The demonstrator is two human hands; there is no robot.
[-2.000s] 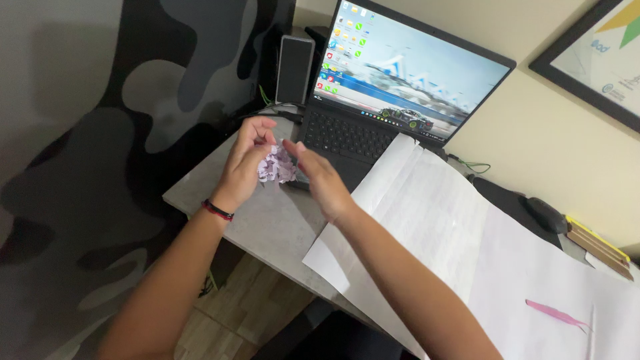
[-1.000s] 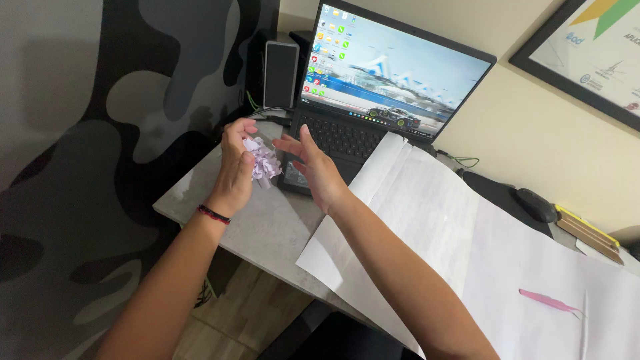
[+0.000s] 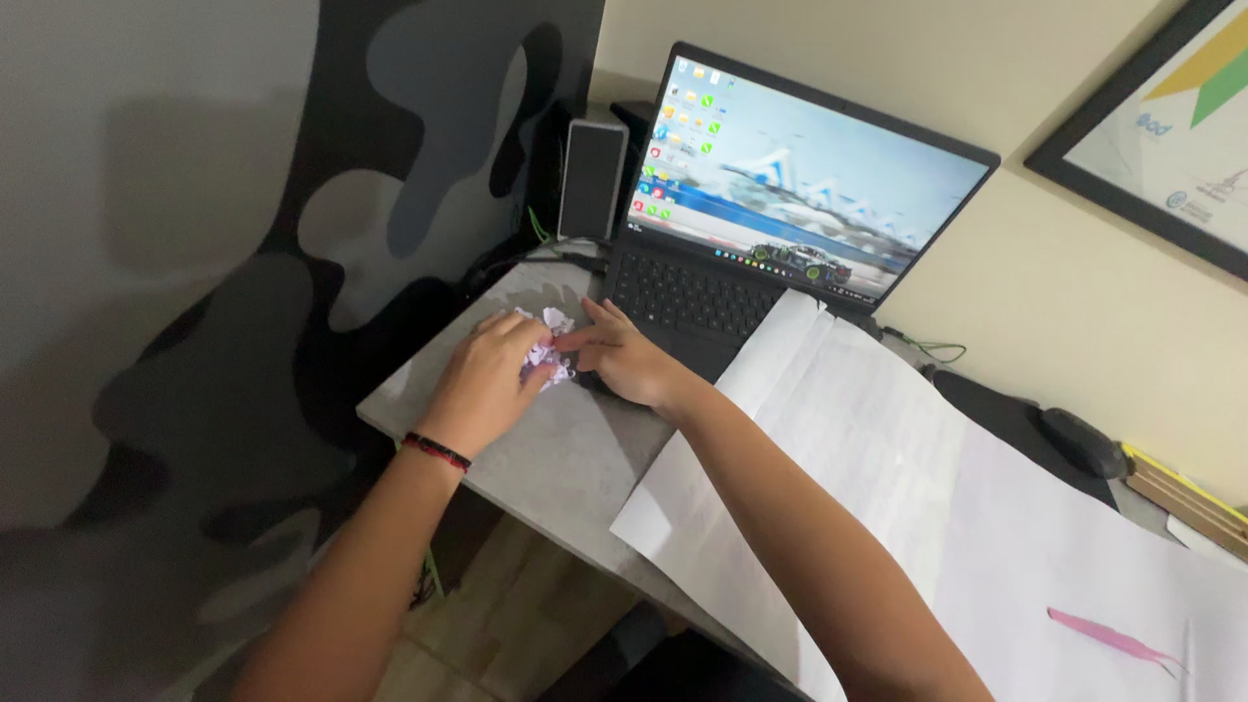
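Observation:
A clump of crumpled pale purple paper pieces (image 3: 554, 359) lies at the desk's left part, beside the laptop's front left corner. My left hand (image 3: 487, 375) curves over its left side, fingers bent around it and thumb toward the near edge. My right hand (image 3: 624, 356) comes in from the right, index finger pointing at the clump and touching it or very near; it holds nothing that I can see. A large white paper sheet (image 3: 868, 448) lies under my right forearm. Pink tweezers (image 3: 1111, 637) rest on the sheet at the lower right.
An open black laptop (image 3: 697, 297) stands behind my hands, the sheet's edge overlapping it. A dark upright device (image 3: 593, 180) stands to its left near cables. A black mouse (image 3: 1084, 442) sits on a dark pad (image 3: 994, 409) at the right. The grey desk's edge (image 3: 585, 546) runs below my hands.
Both hands have lowered to the desk surface with the clump, which was held higher between them before. My left hand has turned palm down over it.

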